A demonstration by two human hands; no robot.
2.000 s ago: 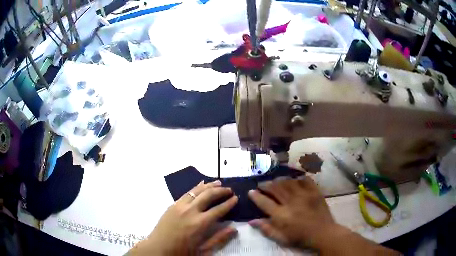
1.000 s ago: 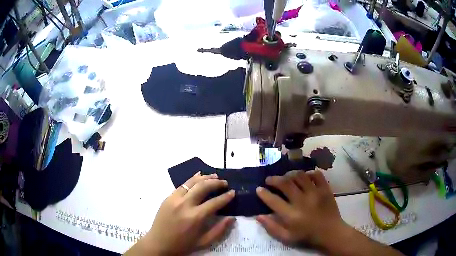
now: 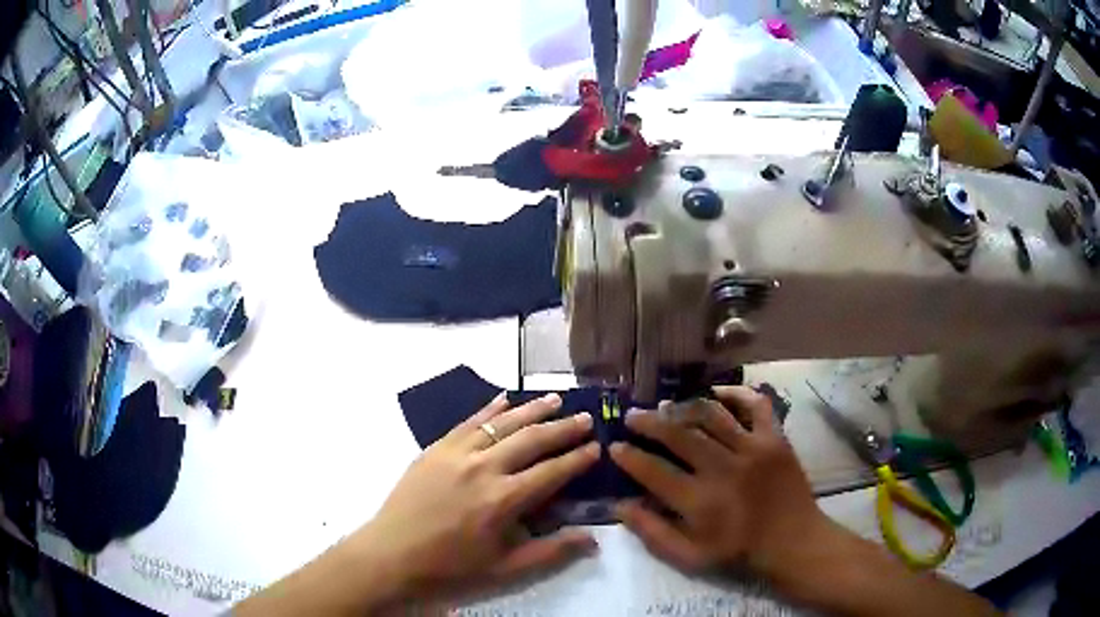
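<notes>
A dark crescent-shaped fabric piece (image 3: 449, 404) lies flat on the machine bed, its upper middle under the presser foot (image 3: 610, 407). My left hand (image 3: 513, 476) is spread flat on its left part, fingertips beside the foot. My right hand (image 3: 706, 482) lies flat on its right part, fingertips just right of the foot. Neither hand grips the fabric. The label on this piece cannot be made out. The cream sewing machine head (image 3: 657, 289) stands over it and hides the needle plate.
A dark crescent with a small label (image 3: 440, 259) lies behind, left of the machine head. A clear label bag (image 3: 169, 271), loose labels (image 3: 214, 391) and more dark pieces (image 3: 127, 464) are at left. Scissors (image 3: 911, 500) lie at right. A red cloth (image 3: 591, 145) wraps the post.
Both hands have moved the fabric away from me, so its upper middle is now under the presser foot. The label seen between my fingers before no longer shows clearly. The camera view has shifted slightly.
</notes>
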